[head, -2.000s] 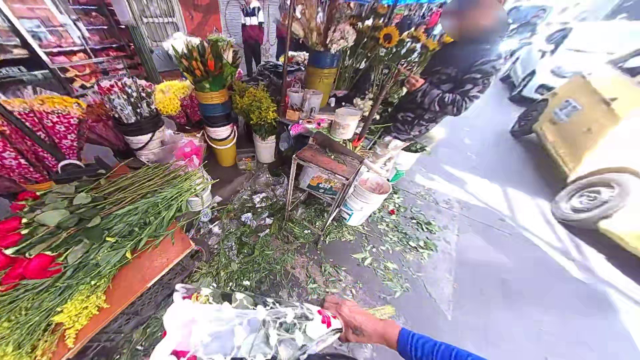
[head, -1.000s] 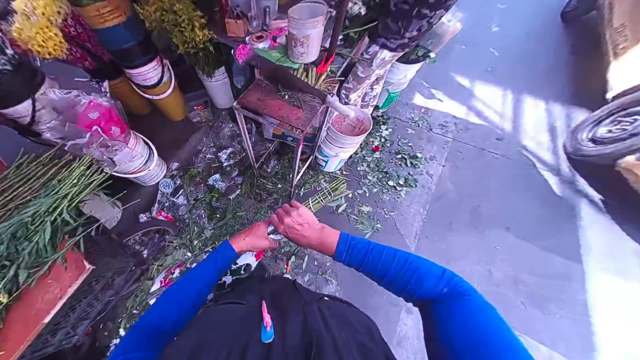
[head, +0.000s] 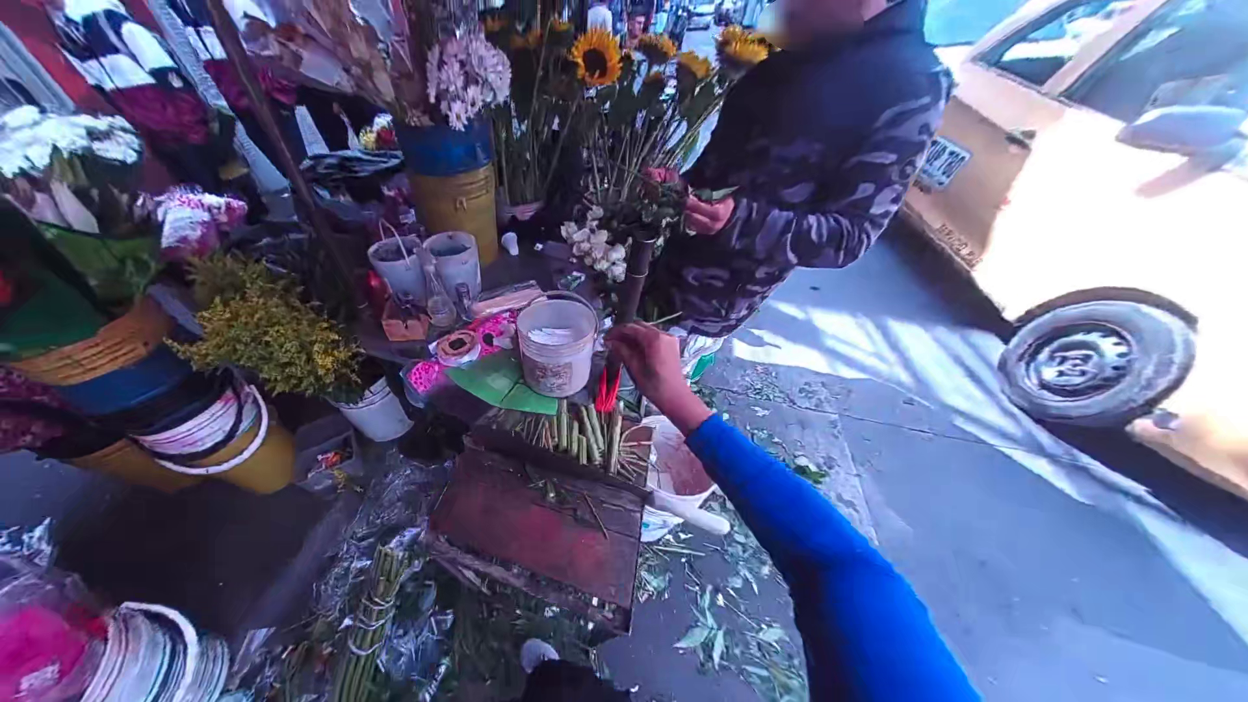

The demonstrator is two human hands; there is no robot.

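My right hand (head: pixel 651 365), in a blue sleeve, reaches over the work stand beside a dark upright post (head: pixel 636 278). Its fingers are bent close to red strands (head: pixel 606 390) hanging by the post; whether they pinch anything is unclear. Cut green stems (head: pixel 583 434) lie just below, at the back of a worn reddish wooden stand (head: pixel 541 522). Left of the hand is a whitish plastic bucket (head: pixel 556 356) on green sheets (head: pixel 502 382). At the lower left, a bundle of stems (head: pixel 375 609) with a pale tie around it points upward. My left hand is out of view.
Another person (head: pixel 809 166) in a camouflage-sleeved jacket handles foliage behind the stand. Sunflowers (head: pixel 597 57) and a yellow-flowered plant in a white bucket (head: pixel 375 411) are nearby. A pinkish bucket (head: pixel 678 463) stands right of the stand. Leaves litter the ground; a car (head: pixel 1092 195) is at the right.
One second ago both my hands were together near the stems of the wrapped bunch. My right hand has moved out to the post, and my left hand has left the view. The view has tilted up.
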